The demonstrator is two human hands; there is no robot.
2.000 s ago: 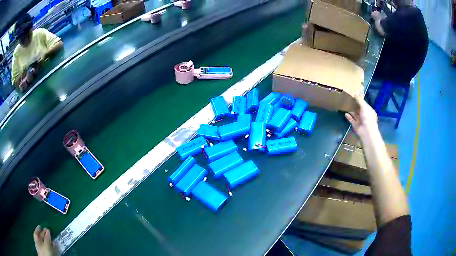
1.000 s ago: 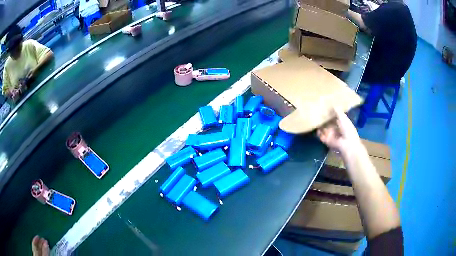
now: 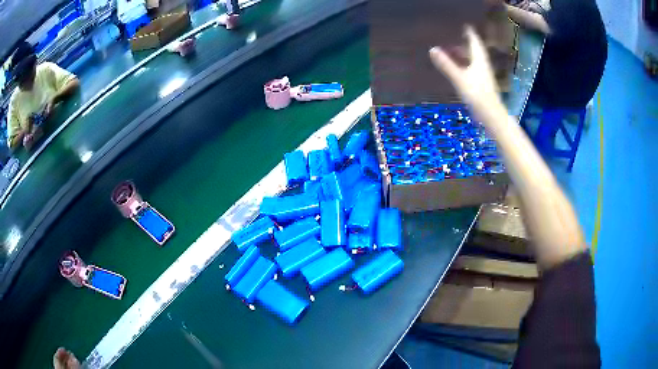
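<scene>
A battery carton stands at the right of the bench with its lid raised; blue batteries with wire ends are packed in rows inside. My right hand is in front of the raised lid, fingers spread, holding nothing that I can see. A pile of loose blue battery packs lies left of and in front of the carton. My left hand shows only as fingertips at the bottom left edge; its grip is cut off.
Pink fans with blue batteries lie on the green conveyor beyond the white strip. Flattened cartons are stacked below the bench at right. A person in dark clothes is at upper right, another in yellow at upper left.
The carton's lid has swung up, showing the batteries inside. My right hand has moved up with it and its fingers have spread. Several loose batteries near the carton have shifted.
</scene>
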